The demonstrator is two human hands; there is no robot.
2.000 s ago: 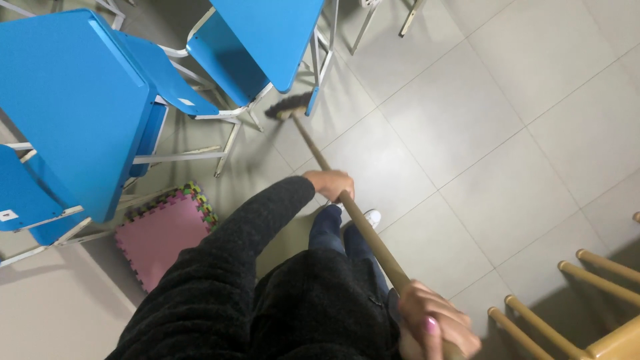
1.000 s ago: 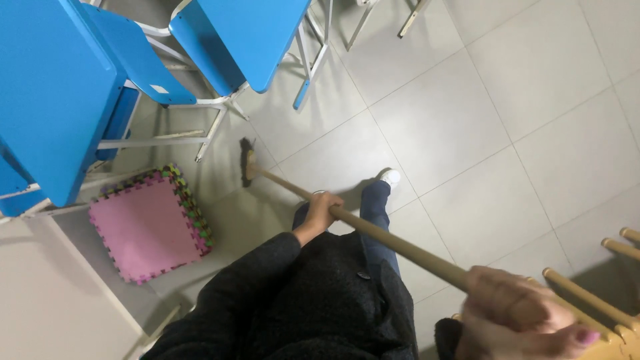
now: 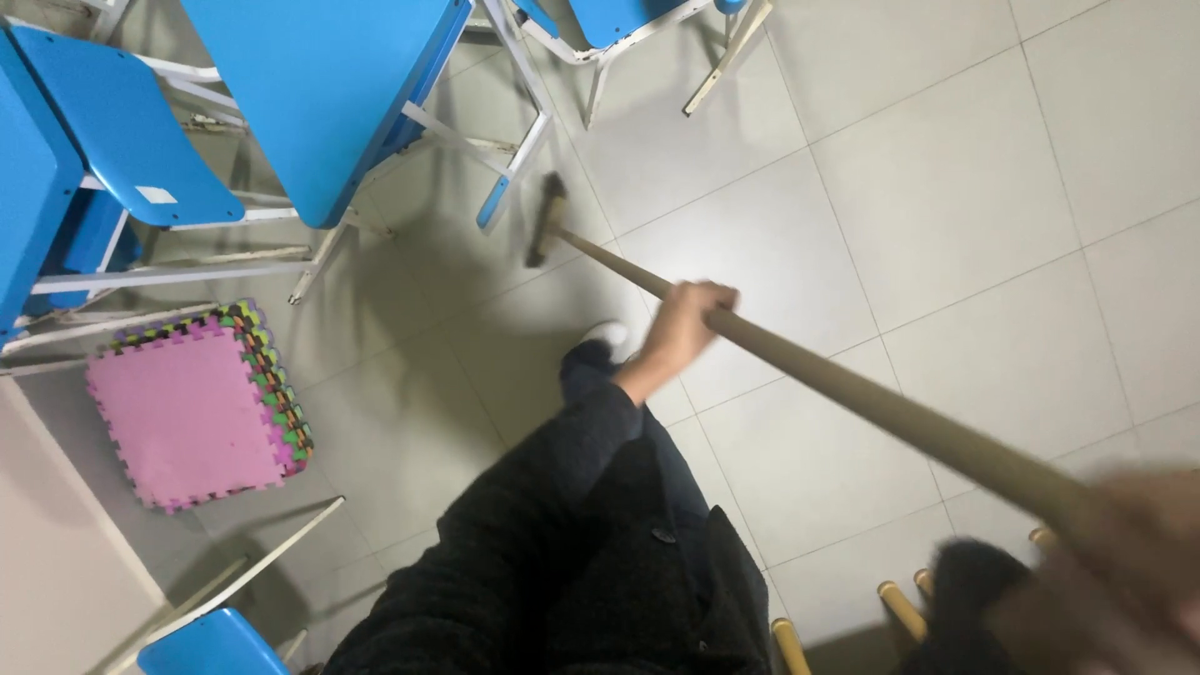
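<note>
A long wooden-handled push broom runs from the lower right up toward the middle of the view. Its dark-bristled head rests at the tiled floor, close to the blue-tipped foot of a table frame. My left hand is wrapped around the handle's middle, below the dark sleeve. Near the handle's upper end, at the right edge, my right hand grips it; this hand is blurred and partly cut off by the frame.
Blue tables and blue chairs with white metal legs crowd the upper left. Interlocking pink foam mats lie stacked by the wall. Another blue chair is at the bottom left. Wooden legs stick out at the bottom right.
The broom head has moved away from near the foam mats to beside the table's foot. Both hands have stayed on the handle. The view has shifted.
</note>
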